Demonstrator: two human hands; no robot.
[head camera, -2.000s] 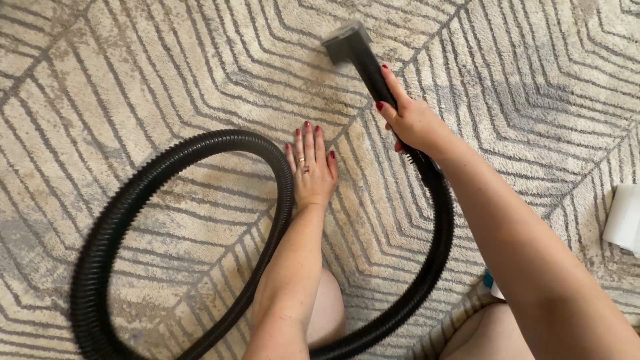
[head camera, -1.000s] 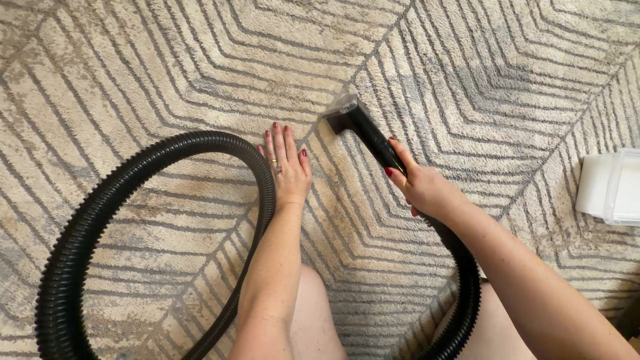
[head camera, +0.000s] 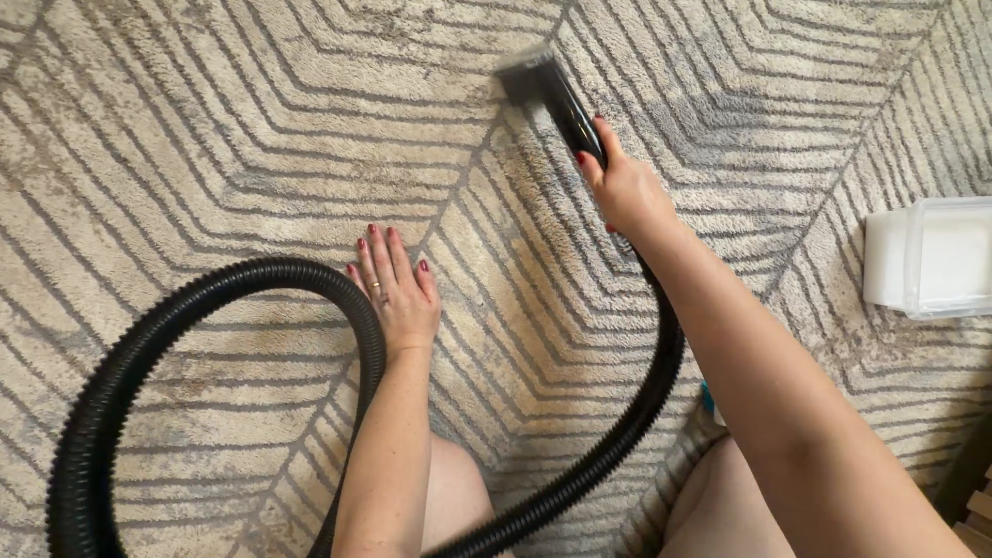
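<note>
My right hand (head camera: 632, 186) is closed around the black tube of a vacuum hose nozzle (head camera: 573, 112). The nozzle's wide head, blurred at the upper middle, is over the patterned rug (head camera: 496, 287); whether it touches the pile cannot be told. From behind my right hand, a ribbed black hose (head camera: 663, 364) curves down to the bottom edge. My left hand (head camera: 403, 306) lies palm down on the rug with its fingers extended, rings on it. Its outer side is beside the looped part of the hose, which arcs across the left of the view.
A clear plastic container (head camera: 949, 260) with white in it is on the rug at the right. My bare knees are at the bottom. A small blue and white object (head camera: 709, 403) shows partly behind my right forearm. Something dark and slatted stands at the lower right corner.
From one second ago, the nozzle and my right hand have moved up and away from my left hand. My left hand has stayed flat on the rug.
</note>
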